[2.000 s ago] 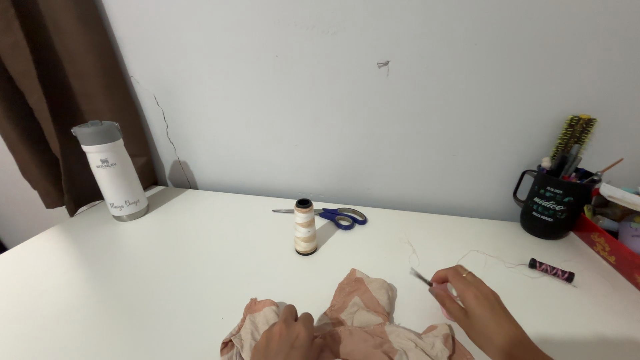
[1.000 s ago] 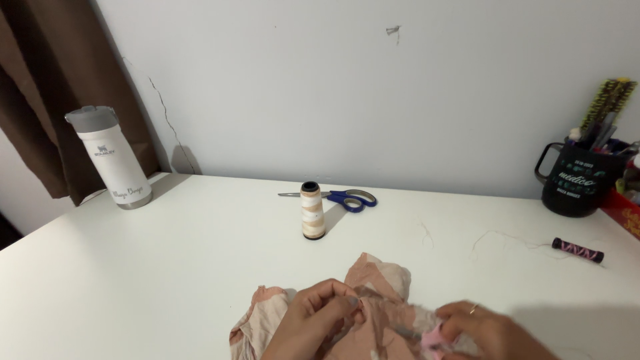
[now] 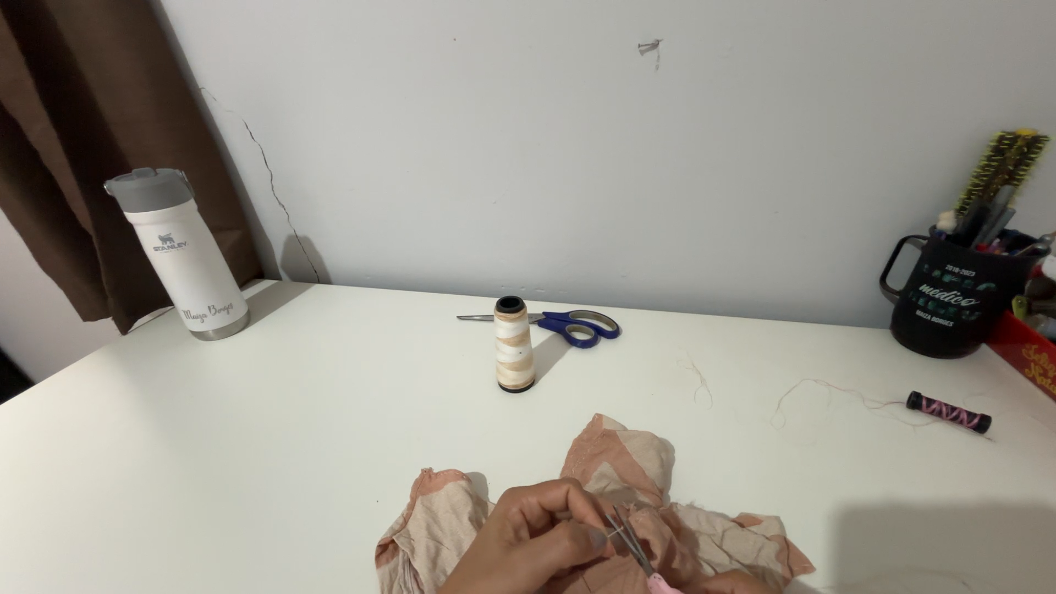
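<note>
Crumpled fabric in beige and dusty pink (image 3: 615, 450) lies at the table's near edge. My left hand (image 3: 532, 536) pinches a bit of it, with a short thread at the fingertips. My right hand (image 3: 730, 584), mostly cut off by the lower edge, holds small scissors with pink handles (image 3: 635, 549); their blades are slightly apart beside the left fingertips, at the thread. Upright beyond the fabric stands a cone of cream and tan thread (image 3: 514, 346). Blue-handled scissors (image 3: 577, 324) lie behind it. A small dark spool with pink thread (image 3: 949, 412) lies at the right.
A white tumbler with a grey lid (image 3: 186, 256) stands at the back left, before a brown curtain (image 3: 107, 148). At the back right are a black mug (image 3: 949, 297) holding a brush and pens, and a red box (image 3: 1023, 355). Loose thread (image 3: 700, 384) lies on the table (image 3: 247, 429).
My right hand has moved from the table, right of the fabric, to the fabric beside my left hand. The small scissors' blades now show at my left fingertips. A loose thread stays on the table.
</note>
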